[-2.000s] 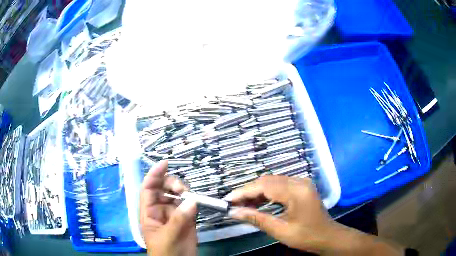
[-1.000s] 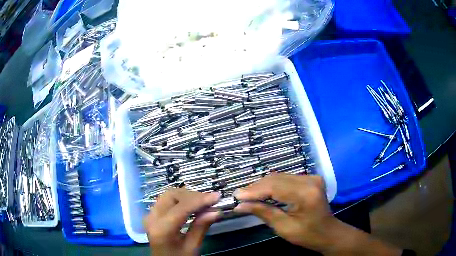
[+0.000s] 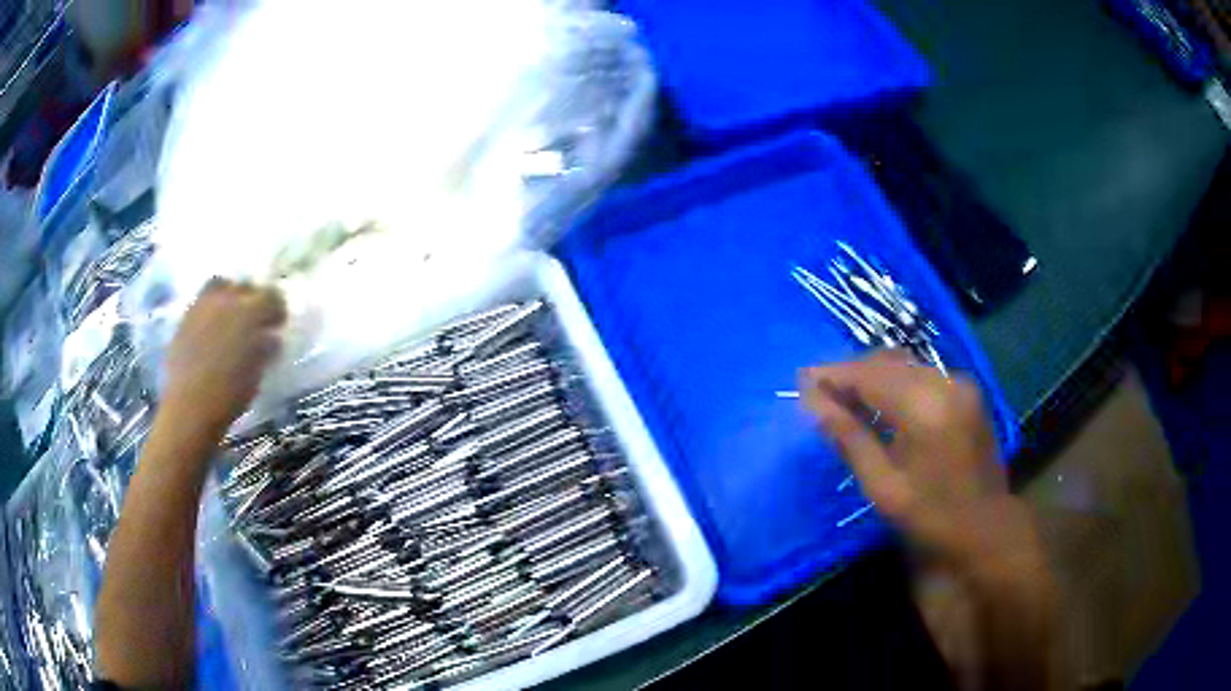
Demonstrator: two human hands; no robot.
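Observation:
My left hand (image 3: 223, 348) is at the near left part of the bright whitish plastic bag (image 3: 365, 122), its fingers curled by pale cream parts (image 3: 324, 249); its fingertips are blurred, and whether it holds anything cannot be told. My right hand (image 3: 911, 432) is low over the right blue tray (image 3: 675, 317), fingers bent down onto it. The end of a thin rod (image 3: 788, 394) shows left of the fingers; whether it is gripped cannot be told. More rods (image 3: 864, 300) lie behind the hand. Silver rod-and-barrel assemblies (image 3: 520, 466) fill the white tray (image 3: 695, 574).
A second blue tray (image 3: 776, 61) stands behind the right one. A dark flat object (image 3: 959, 223) lies beside them on the green bench (image 3: 1080, 149). Clear bags of silver tubes (image 3: 101, 419) are at the left. The curved bench edge runs along the right and front.
The view has swung right. My hands have parted from the unit they held together over the white tray: left to the whitish bag, right to the right blue tray.

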